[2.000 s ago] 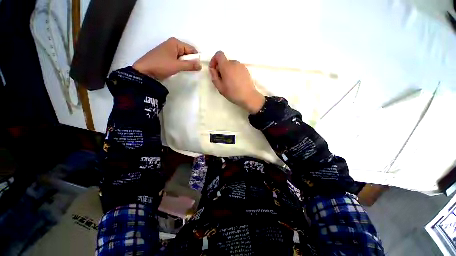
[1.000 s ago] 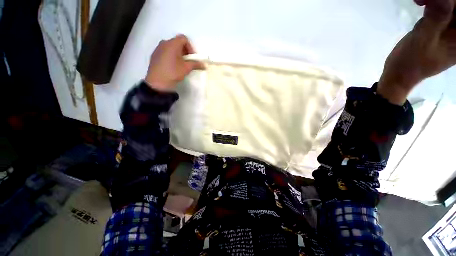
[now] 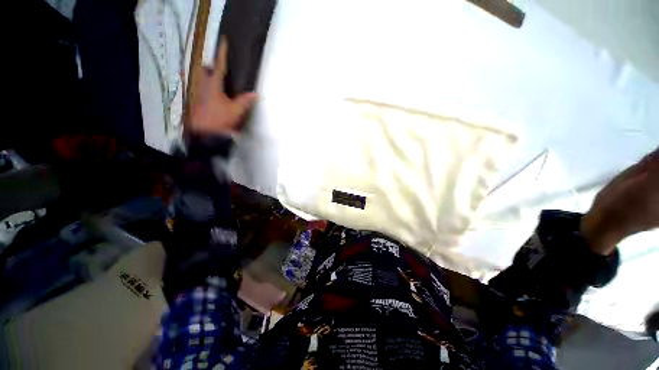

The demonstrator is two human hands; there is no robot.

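The cream fabric piece (image 3: 419,166) lies on the white table cover (image 3: 361,50), rippled, with its folded top edge running down to the right. A small dark label (image 3: 349,199) sits near its lower left part. My left hand (image 3: 217,105) is off the fabric, blurred, with thumb and fingers apart, at the lower end of the dark block (image 3: 246,43); contact with the block is unclear. My right hand (image 3: 629,199) is at the right edge, beyond the fabric, partly cut off and blurred; its fingertips are hidden.
A brown strip (image 3: 199,43) and a pale looped tape (image 3: 162,58) lie left of the dark block. A brown bar (image 3: 498,10) is at the top edge. Thin dark lines cross the white cover on the right. A pale bag with dark lettering (image 3: 87,311) is below left.
My left hand has let go of the fabric edge and moved left to the dark block. My right hand has moved lower at the right edge. The view has shifted.
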